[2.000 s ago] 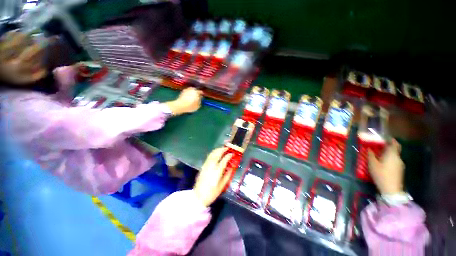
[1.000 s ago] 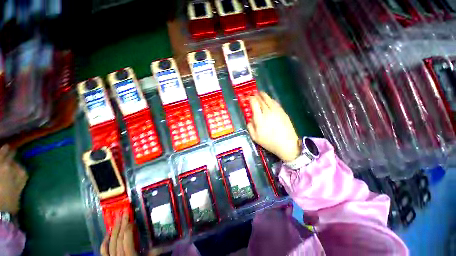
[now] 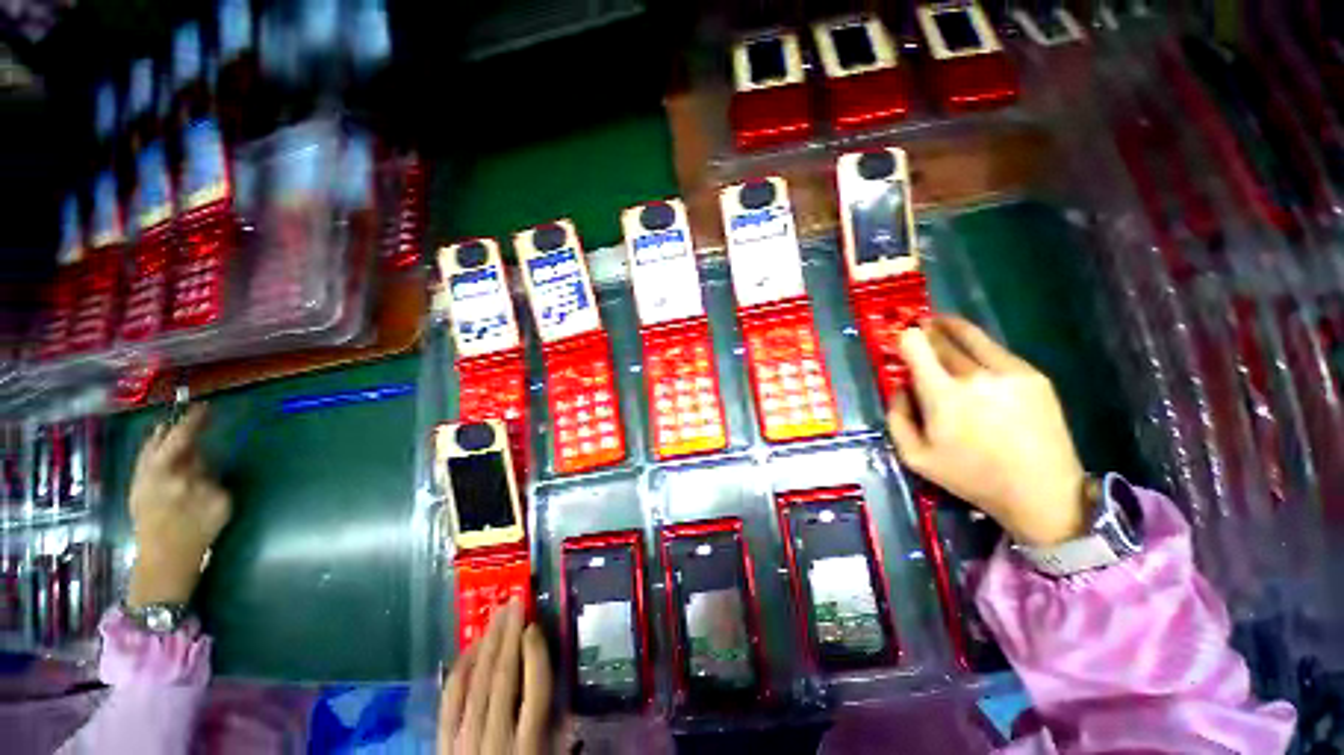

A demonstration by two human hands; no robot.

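Note:
A clear blister tray (image 3: 870, 460) holds a back row of open red flip phones; several displays are lit white and blue, like this one (image 3: 663, 277). My right hand (image 3: 991, 431) is on the red keypad of the rightmost open phone (image 3: 882, 233), whose display is mostly dark. My left hand (image 3: 498, 690), cut off by the bottom edge, has its fingers on the keypad of another open flip phone (image 3: 484, 499) at the front left; its display is black. Face-down phones with open battery bays (image 3: 837, 583) lie in the near row, one partly behind my right hand.
Another person's hand (image 3: 177, 494) is at the left, near a blue pen (image 3: 347, 398). Back left, a tray (image 3: 317, 332) holds open phones. Small closed phones (image 3: 858, 74) stand on a brown board (image 3: 708, 118). Stacked clear trays (image 3: 1179, 295) rise at the right.
The view has swung from the neighbouring person to my tray and then shifted slightly left. The rightmost phone's display looks darker than a second ago. Both my hands stay at their phones.

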